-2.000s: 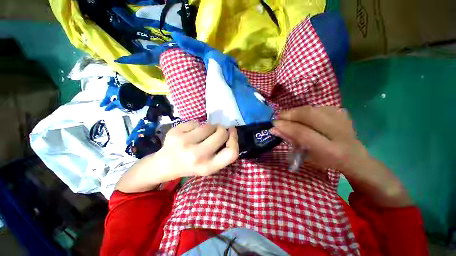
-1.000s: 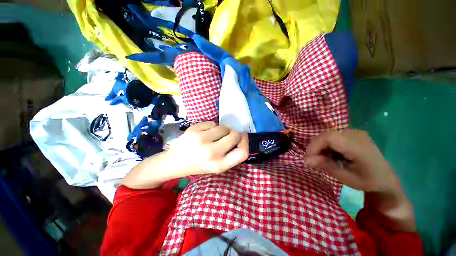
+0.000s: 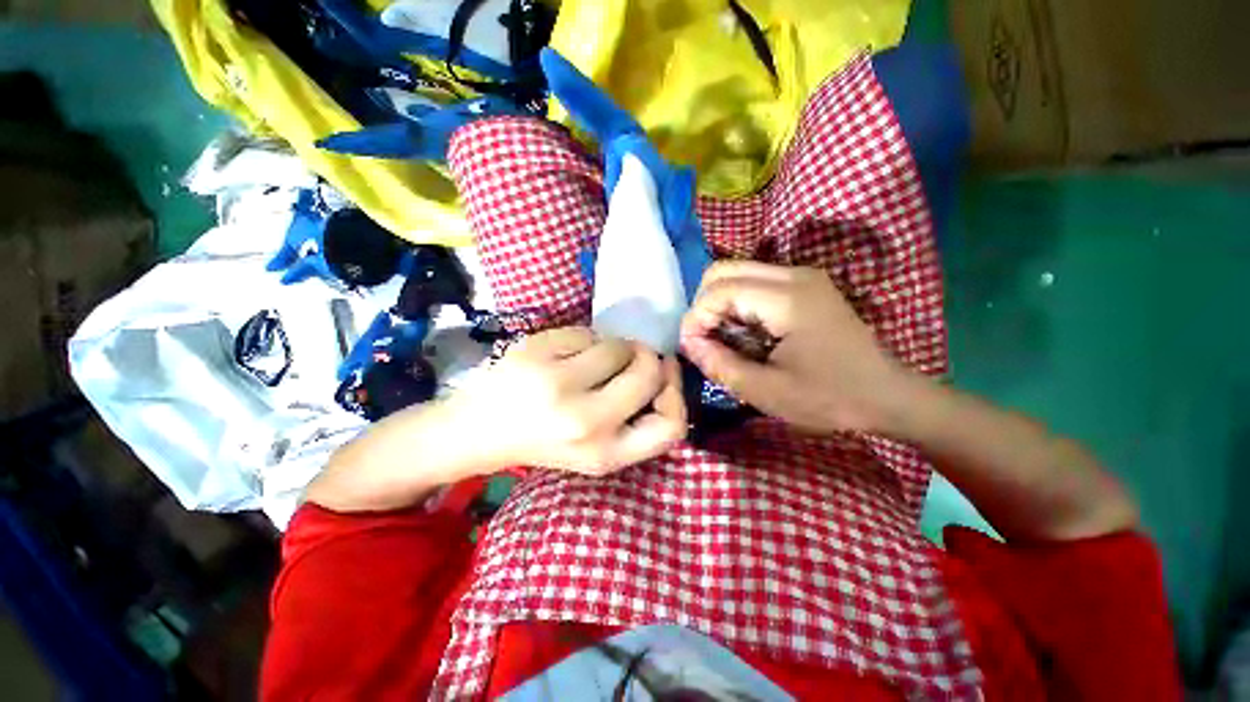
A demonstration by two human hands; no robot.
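Observation:
A plush shark body point(image 3: 639, 268), blue with a white belly, lies over my lap on the red-and-white gingham apron point(image 3: 603, 549), its tail pointing up and away. Its black end panel point(image 3: 710, 406) with a small white mark faces me and is partly covered by my hands. My left hand point(image 3: 590, 401) grips the left side of the black end. My right hand point(image 3: 768, 343) is at the edge where the black end meets the shark, thumb and fingertips pinched together. A needle or thread is too small to make out.
A yellow bag point(image 3: 685, 103) with blue shark pieces stands beyond my knees. A white sack point(image 3: 178, 370) at the left bears small blue and black bundles point(image 3: 391, 359). Cardboard point(image 3: 1097, 76) stands at the upper right on the green floor point(image 3: 1097, 302).
My right hand, drawn off to the right a second ago, has moved back left to the shark's black edge. My left hand keeps its grip. The shark's body has turned more upright.

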